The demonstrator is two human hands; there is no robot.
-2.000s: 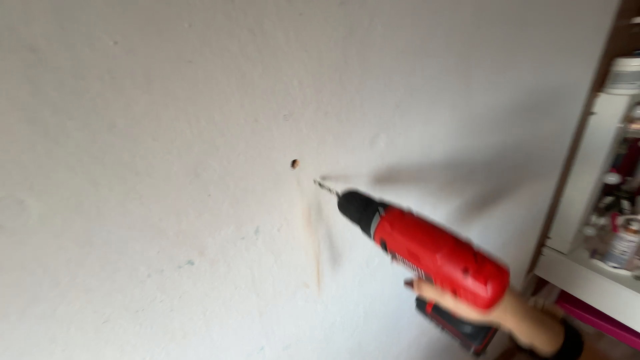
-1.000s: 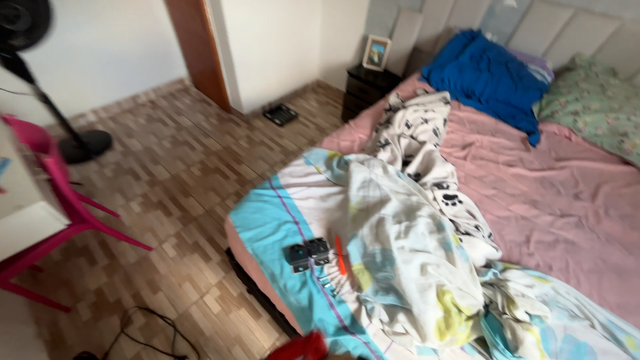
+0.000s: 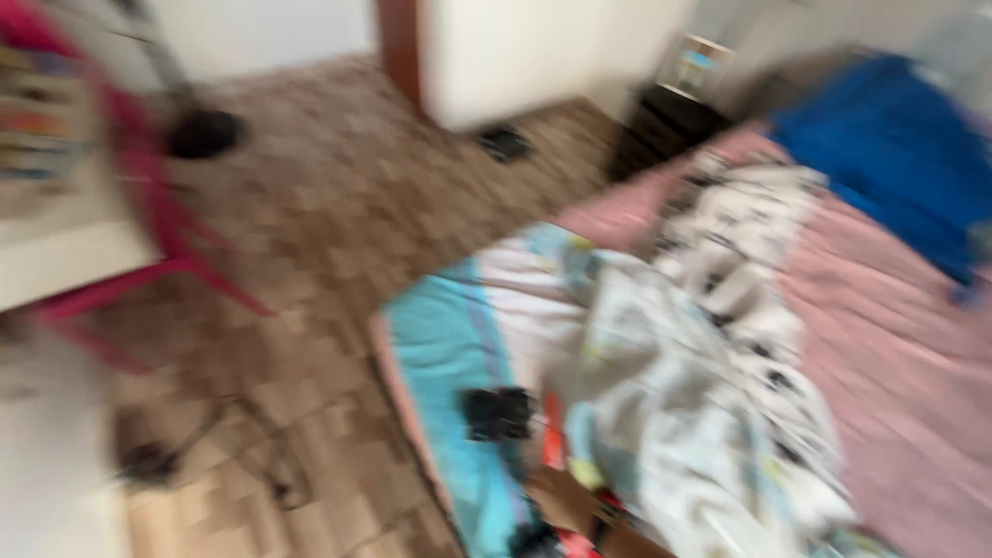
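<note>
Blurred at the lower edge of the head view, my right hand (image 3: 559,494) reaches in over the bed (image 3: 876,372), with a dark band at its wrist. Just below it, partly cut off by the frame, is the red and black cordless drill (image 3: 572,542); whether a hand holds it cannot be told. Beyond my right hand, an orange strip-like object (image 3: 552,431) lies on the bedding. Beside that strip sits a black two-part object (image 3: 498,414) on the turquoise part of a cover (image 3: 442,333). My left hand is not visible.
Rumpled bedding (image 3: 659,372) and a blue cloth (image 3: 891,147) lie on the bed. To the left are a pink chair (image 3: 182,267), a white table (image 3: 77,260) and a cable (image 3: 291,465) on the floor (image 3: 325,232). A dark nightstand (image 3: 666,128) stands beyond the bed.
The view has swung from the wall to the bed and floor. The drill, held up near a hole in the wall two seconds ago, now shows low over the bed, with my right hand near it.
</note>
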